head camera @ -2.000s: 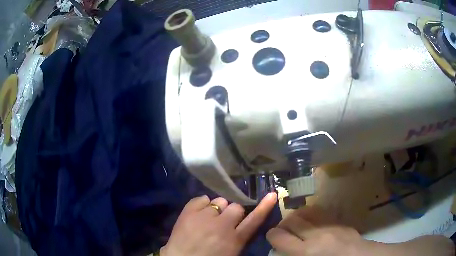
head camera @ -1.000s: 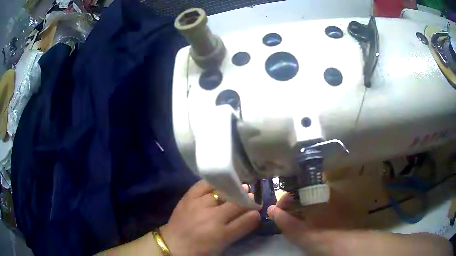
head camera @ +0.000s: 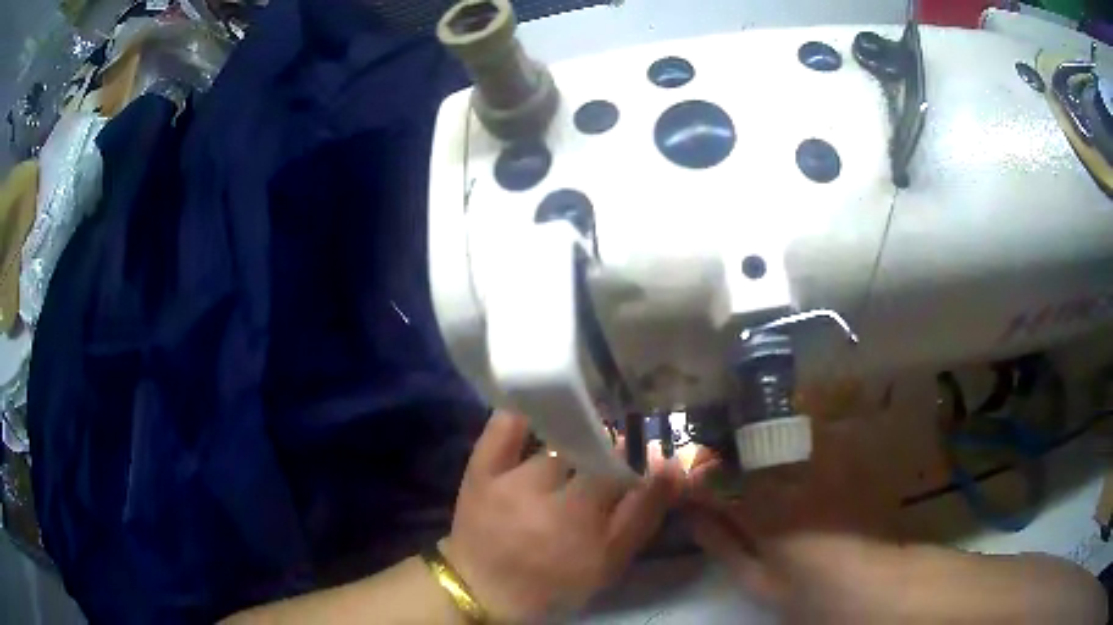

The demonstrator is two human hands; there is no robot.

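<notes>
The dark navy cloth (head camera: 208, 342) lies piled left of the white sewing machine (head camera: 684, 220), and part of it runs under the needle area. My left hand (head camera: 549, 525) wears a gold bracelet. Its fingers press on the navy cloth beside the needle area, partly hidden by the white guard (head camera: 537, 330). My right hand (head camera: 745, 531) is blurred, its fingertips close to the left ones at the cloth's edge in front of the lit presser foot area (head camera: 681, 442). The needle and the exact finger grip are hidden or blurred.
White and tan scraps with clear plastic (head camera: 55, 220) are heaped at the far left. A silver tension knob (head camera: 775, 442) sticks out above my right hand. A blue loop (head camera: 995, 470) lies under the machine arm at right. A red thing (head camera: 946, 12) is behind the machine.
My left hand moved right and its fingers went further under the guard. My right hand first drew left to the cloth edge and now meets the left fingertips. The view shifted slightly.
</notes>
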